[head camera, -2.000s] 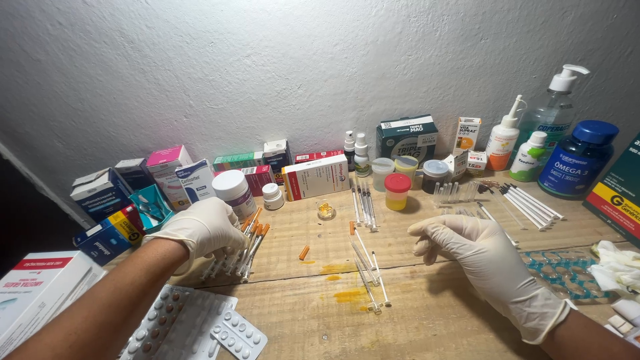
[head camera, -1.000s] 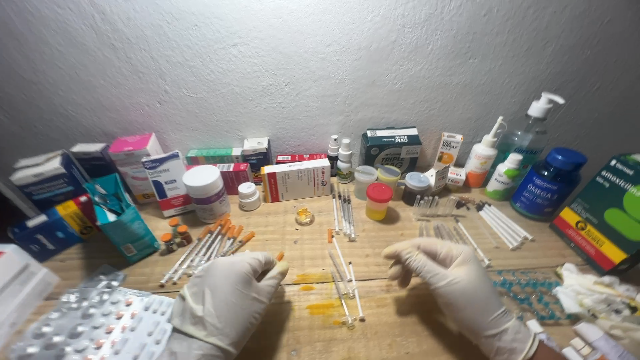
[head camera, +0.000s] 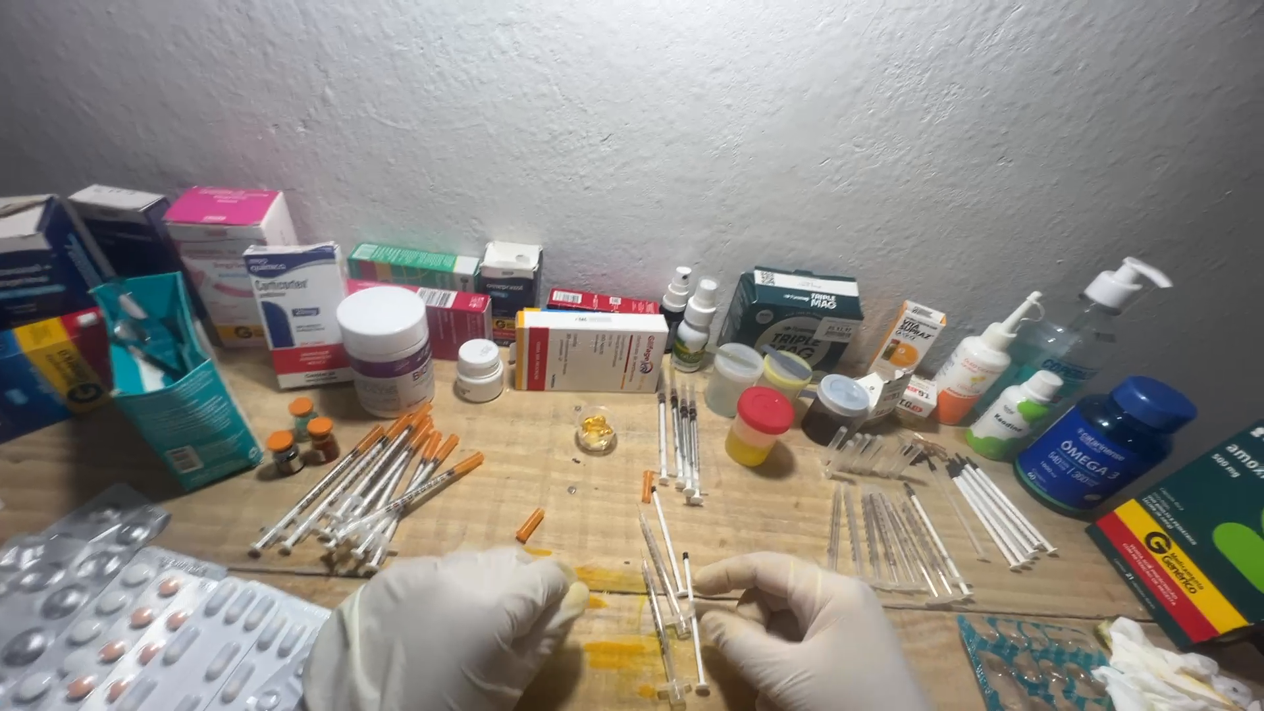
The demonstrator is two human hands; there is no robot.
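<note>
My gloved left hand (head camera: 449, 627) is low at centre-left, fingers curled, with the orange needle cap (head camera: 530, 525) on the wood just beyond its fingertips; whether it holds anything is hidden. My gloved right hand (head camera: 810, 627) has its thumb and forefinger beside a white syringe plunger (head camera: 695, 632). Clear syringe barrels (head camera: 657, 617) lie left of that plunger, among yellow stains. Orange-capped syringes (head camera: 380, 489) are piled beyond my left hand. A small dish (head camera: 596, 432) with amber capsules stands at the centre, with several syringes (head camera: 679, 434) to its right and a red-lidded cup (head camera: 759, 425) of yellow liquid.
Blister packs (head camera: 128, 632) lie at left front, behind them a teal open carton (head camera: 183, 395). Medicine boxes (head camera: 592, 351) and bottles line the wall. At right are clear barrels (head camera: 894, 538), white plungers (head camera: 997, 513), a blue-lidded bottle (head camera: 1106, 444) and crumpled white material (head camera: 1165, 667).
My left hand has moved from the orange-capped syringes toward the front centre. My right hand has come in beside the syringe parts at the centre.
</note>
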